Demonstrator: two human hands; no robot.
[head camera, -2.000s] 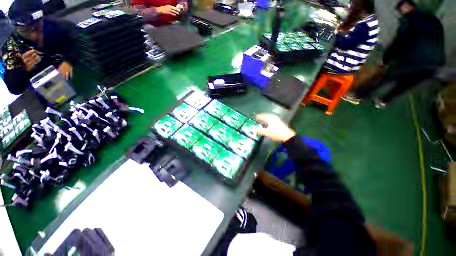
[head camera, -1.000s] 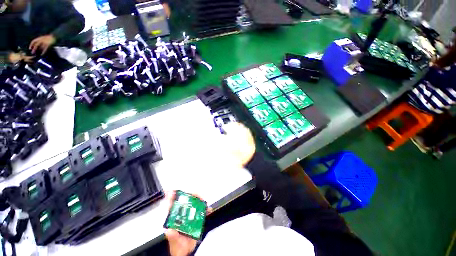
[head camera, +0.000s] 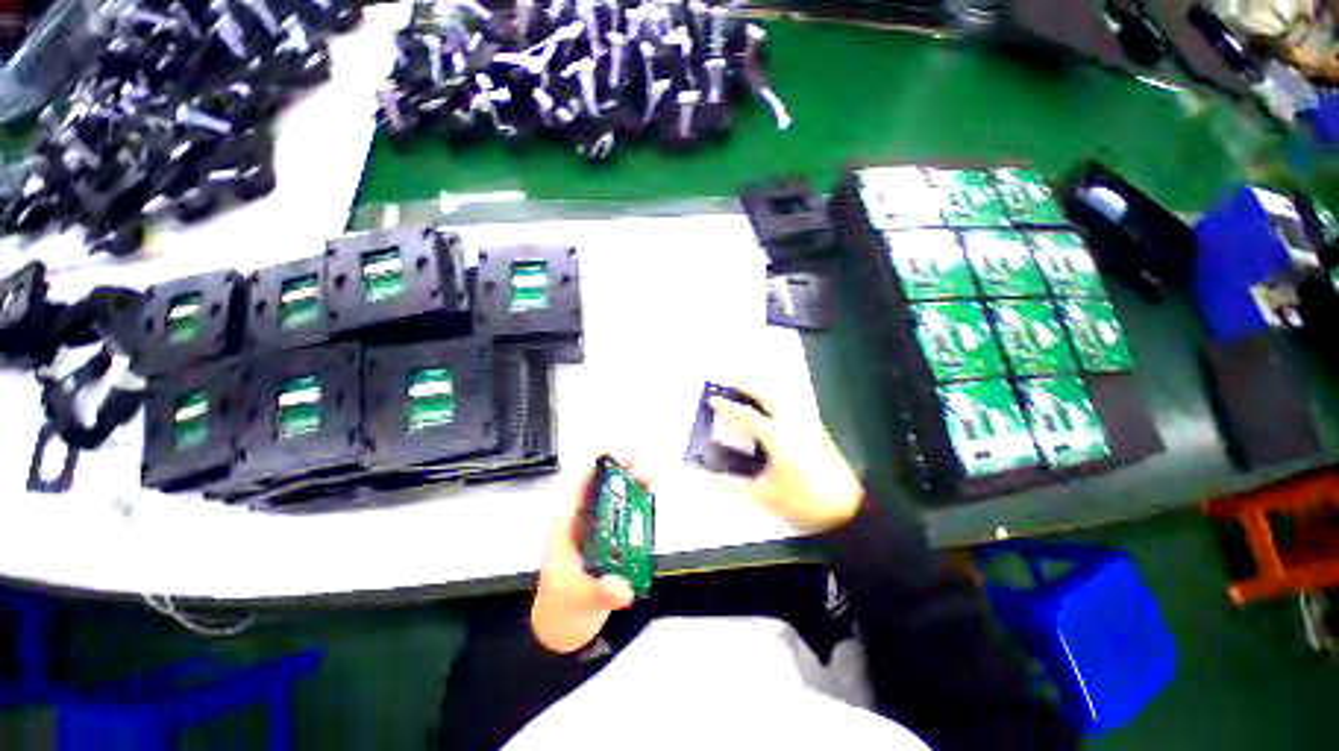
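My left hand (head camera: 570, 587) holds a green circuit board (head camera: 624, 531), tilted, above the front edge of the white work sheet (head camera: 646, 308). My right hand (head camera: 793, 467) holds a black plastic housing (head camera: 723, 431) by its right side, just right of the board and apart from it. The housing's window shows no green. Fitted housings (head camera: 429, 404) with green in their windows stand in stacked rows at the left of the sheet. Empty black housings (head camera: 789, 217) lie in a small pile at the sheet's back right corner.
A black foam tray (head camera: 918, 440) with rows of boards lies at the right. Beyond it are a black open box (head camera: 1131, 228) and a blue box (head camera: 1248, 264). Black parts with pale tails (head camera: 588, 66) are heaped at the back. Blue (head camera: 1094, 631) and orange (head camera: 1275, 536) stools stand below the table.
My right hand has moved from the empty housings towards the middle and now holds one. My left hand has brought the board closer to it and tilted it. The view has turned left.
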